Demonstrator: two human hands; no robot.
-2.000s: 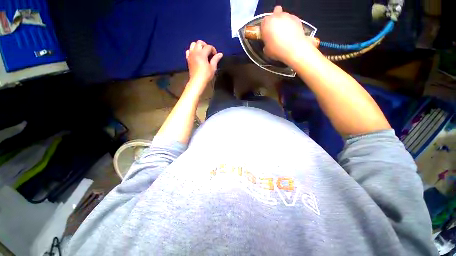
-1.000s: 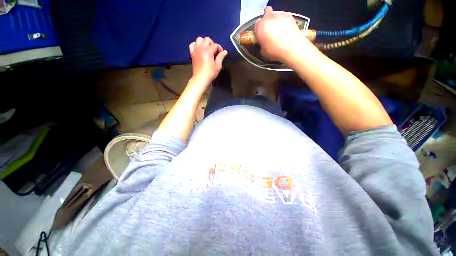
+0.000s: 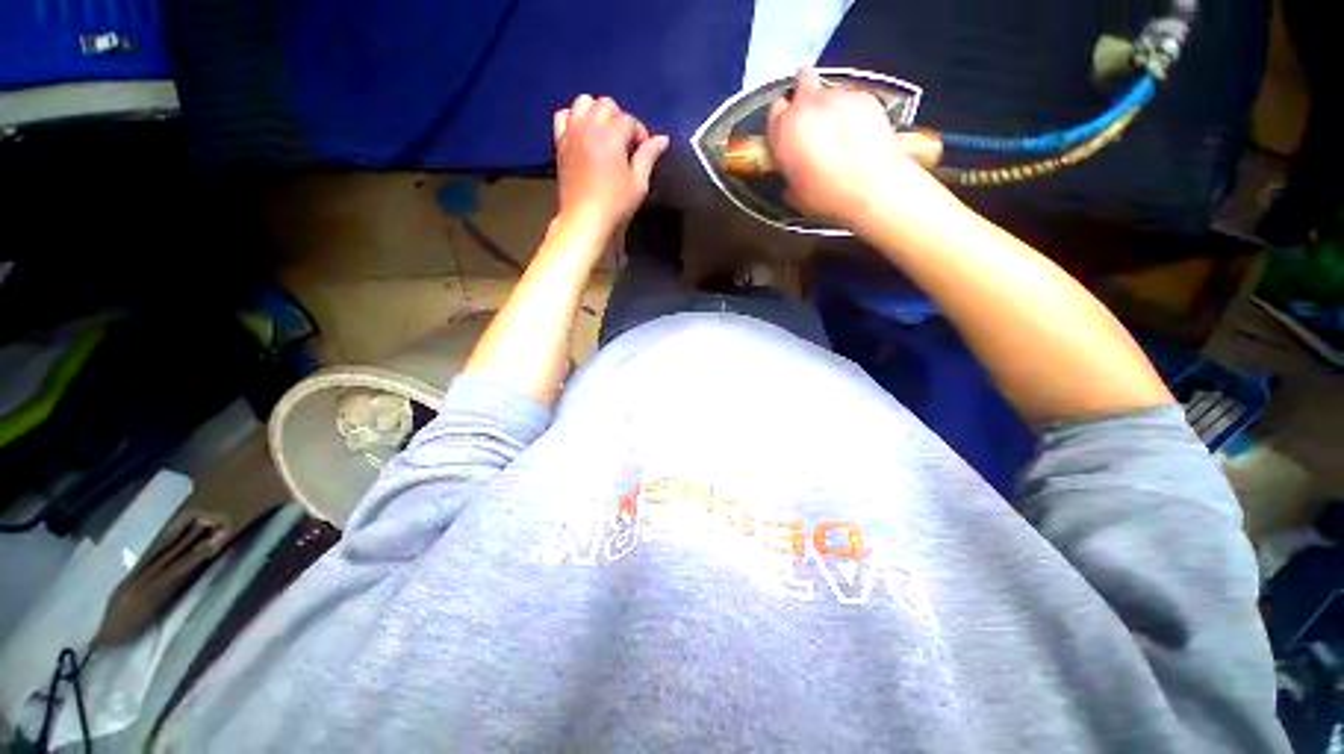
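Note:
My right hand (image 3: 840,140) is closed around the orange-brown handle of the steam iron (image 3: 749,192), whose pointed tip faces left at the table's front edge. A navy fabric panel (image 3: 398,81) lies flat on the table to the left of the iron. My left hand (image 3: 602,148) rests at the panel's near edge, fingers curled; whether it pinches the cloth is hard to tell. A whitish piece (image 3: 792,33) lies just beyond the iron, cut off by the top edge of the picture.
The blue hose (image 3: 1061,140) and a yellowish cord run right from the iron over the black ribbed table cover (image 3: 1002,74). A round pale bucket (image 3: 302,442) stands below left. A blue-fronted box (image 3: 81,44) is at upper left, a blue basket (image 3: 1223,405) at right.
The view has shifted, so the bucket shows more. The iron, still in my right hand, sits slightly lower in the picture than one second ago. More of the whitish piece shows beyond it.

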